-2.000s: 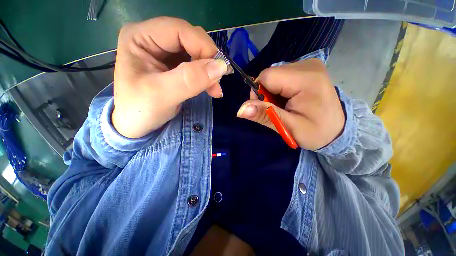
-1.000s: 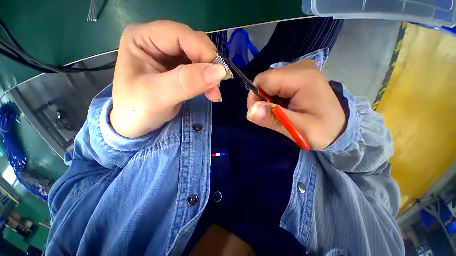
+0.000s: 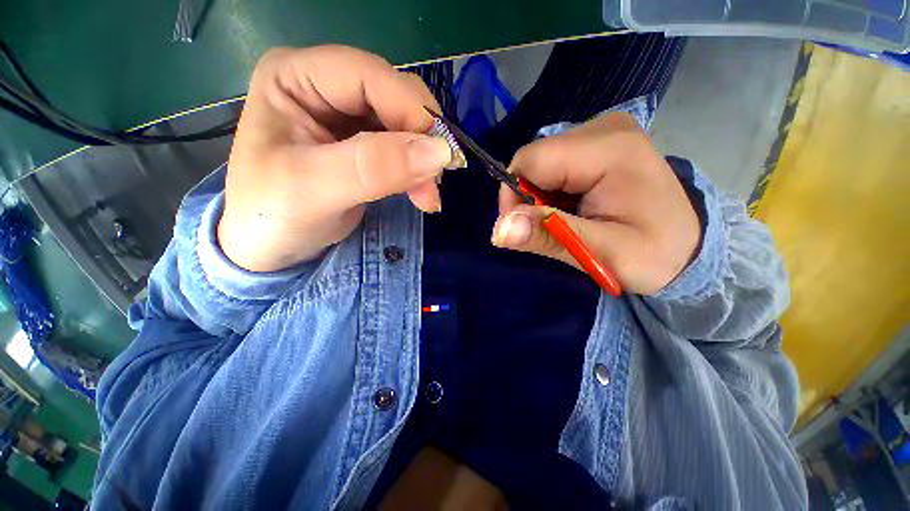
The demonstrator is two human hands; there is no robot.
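My left hand (image 3: 334,160) pinches a short ribbon cable (image 3: 448,142) between thumb and fingers. Only its striped grey end shows past the thumb tip; the rest is hidden in the hand. My right hand (image 3: 599,200) holds small scissors (image 3: 581,254) with orange-red handles and dark narrow blades. The blades point up and left and lie along the cable's striped end, close to my left fingertips. Whether they touch the strands cannot be told.
A green bench mat (image 3: 299,22) spans the top, with a grey cable end (image 3: 188,18) on it. Black cables (image 3: 60,122) lie at the left. A clear plastic box (image 3: 763,20) sits top right. A blue wire bundle (image 3: 25,279) is far left.
The scissors' handles have swung slightly down and to the right, and my right thumb has shifted along them. My left hand has lowered slightly and still pinches the cable.
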